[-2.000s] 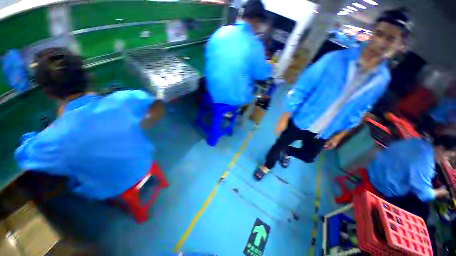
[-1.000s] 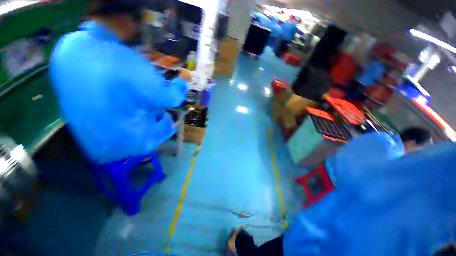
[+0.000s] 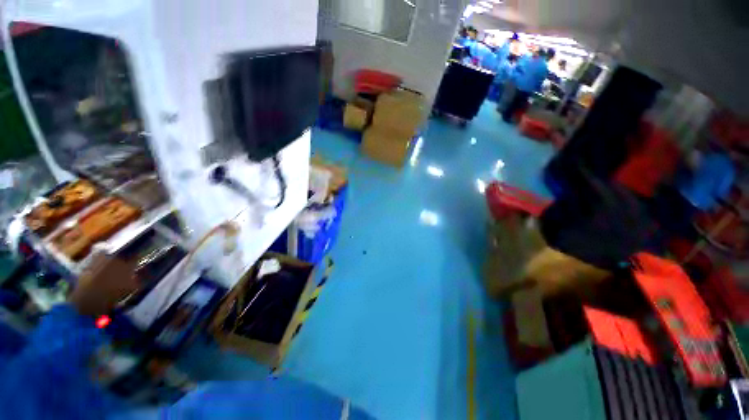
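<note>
Neither of my hands is in view. Nearest in front of me on the left, an open brown carton (image 3: 308,305) stands low beside a white machine cabinet (image 3: 176,49). Dark content and a small white piece show in it. A blue bin (image 3: 333,221) with whitish film or bags stands behind the carton. A dark monitor (image 3: 279,98) is mounted on the cabinet's side.
Blue floor (image 3: 394,295) runs ahead. A person's blue sleeve and hand (image 3: 107,283) are at lower left. Brown cartons (image 3: 394,127) stand by the far wall. Orange-red crates (image 3: 677,316) and dark shapes line the right. A dark cart (image 3: 464,90) and people are farther off.
The view has moved forward along the aisle. The person walking at right has left view. The white cabinet, monitor and open carton now show larger at left.
</note>
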